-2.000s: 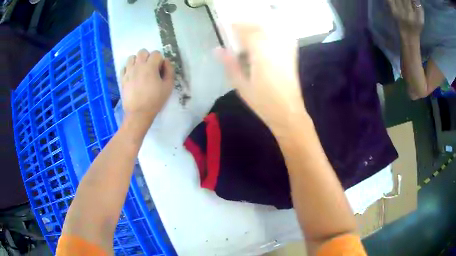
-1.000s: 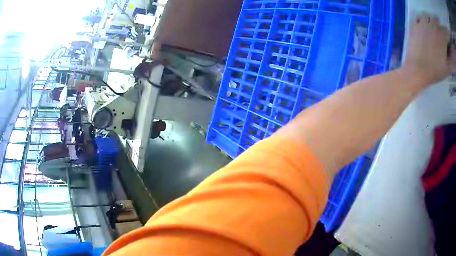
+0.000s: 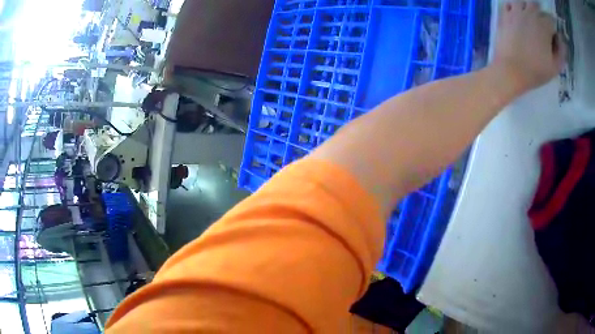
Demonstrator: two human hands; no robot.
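Observation:
My left hand (image 3: pixel 527 47) lies palm down on the white tabletop (image 3: pixel 486 215) at the upper right, near the speckled metal strip (image 3: pixel 565 55). Its fingers are slightly bent, the thumb is apart, and no held object shows. A dark garment (image 3: pixel 567 254) with red rib trim (image 3: pixel 562 189) lies on the tabletop at the right edge, cut off by the picture, below and apart from my left hand. My right hand is not in view.
A blue plastic crate (image 3: pixel 391 55) stands beside the table, partly behind my left forearm. A black cloth (image 3: pixel 386 305) is below the table corner. Farther left are a brown panel (image 3: pixel 218 36), machine stations (image 3: pixel 124 153) and a blue stack (image 3: pixel 117 222).
The view has swung far left from the table; my right hand and the sewing machine left the picture. Since one second ago it has shifted slightly back right. My left hand stays on the tabletop.

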